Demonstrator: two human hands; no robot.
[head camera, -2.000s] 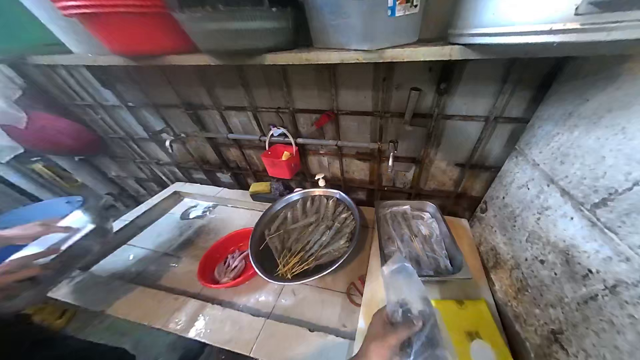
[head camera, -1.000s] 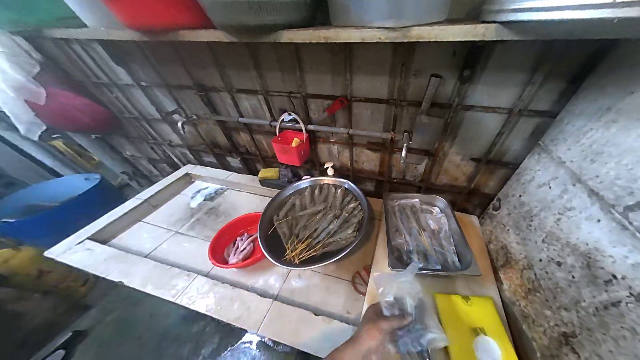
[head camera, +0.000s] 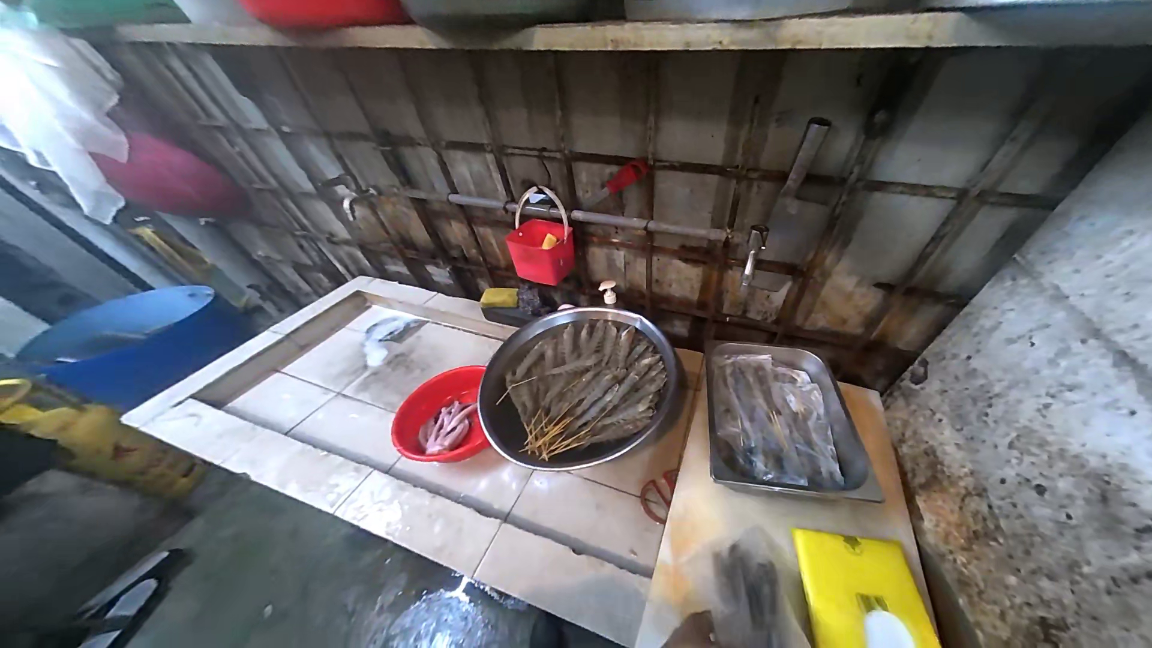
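At the bottom edge, part of my right hand (head camera: 691, 632) shows against a clear plastic bag (head camera: 756, 585) with dark contents, over the cutting board (head camera: 697, 526). My left hand is out of view. Left of the board stands a round metal bowl (head camera: 670, 396) of skewered shrimp (head camera: 585, 378), the bamboo stick ends pointing toward me. A red plastic bowl (head camera: 409, 405) beside it holds pale pinkish pieces (head camera: 447, 427). On the board, a rectangular metal tray (head camera: 864, 468) holds bagged skewers (head camera: 783, 418), and a yellow packet (head camera: 859, 576) lies in front of it.
Red-handled scissors (head camera: 659, 495) lie between bowl and board, partly hidden. Behind are a sponge (head camera: 499, 297), a hanging red basket (head camera: 542, 250), a pump nozzle (head camera: 608, 291) and a tap (head camera: 754, 256). A shelf (head camera: 684, 34) runs above; a blue barrel (head camera: 135, 342) stands left, a concrete wall (head camera: 1035, 405) right.
My right hand and the plastic bag have moved lower, and less of the hand shows. The hands seen at the far left two seconds ago are out of view. The view has shifted.
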